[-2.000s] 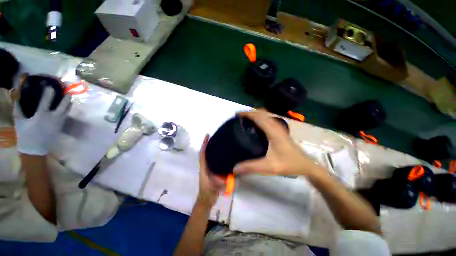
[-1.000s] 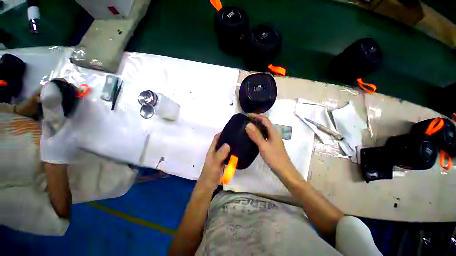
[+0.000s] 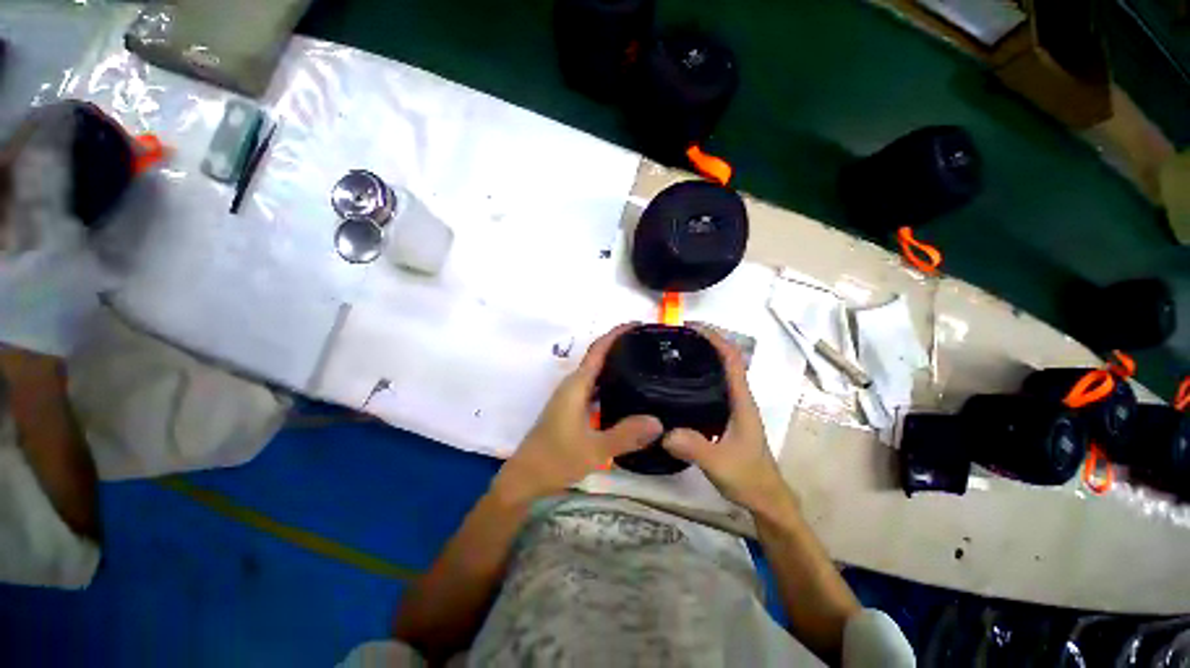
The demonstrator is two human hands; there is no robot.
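A black rounded speaker (image 3: 663,392) is held between my two bare hands above the white work paper (image 3: 777,392), close to my body. My left hand (image 3: 574,424) grips its left side and my right hand (image 3: 741,437) its right side, both thumbs on the near face. Bits of orange show at its left edge beside my left hand. A second black speaker (image 3: 692,235) stands just beyond it, with an orange strap (image 3: 672,308) between the two. The edge of a grey-green block (image 3: 737,342) shows behind my right hand's fingers.
Right: white cloths (image 3: 891,342) with a thin tool (image 3: 842,363), a small black box (image 3: 934,453) and several speakers. Left of centre: two round metal tops (image 3: 360,196) and a whitish bottle (image 3: 420,238). Beyond: a green conveyor (image 3: 809,111) with speakers. Far left: a neighbouring worker's blurred gloved hand and speaker.
The held speaker has turned more upright in my hands, and my grip is now on both its sides. The view has shifted, showing more of the bench and conveyor at the right.
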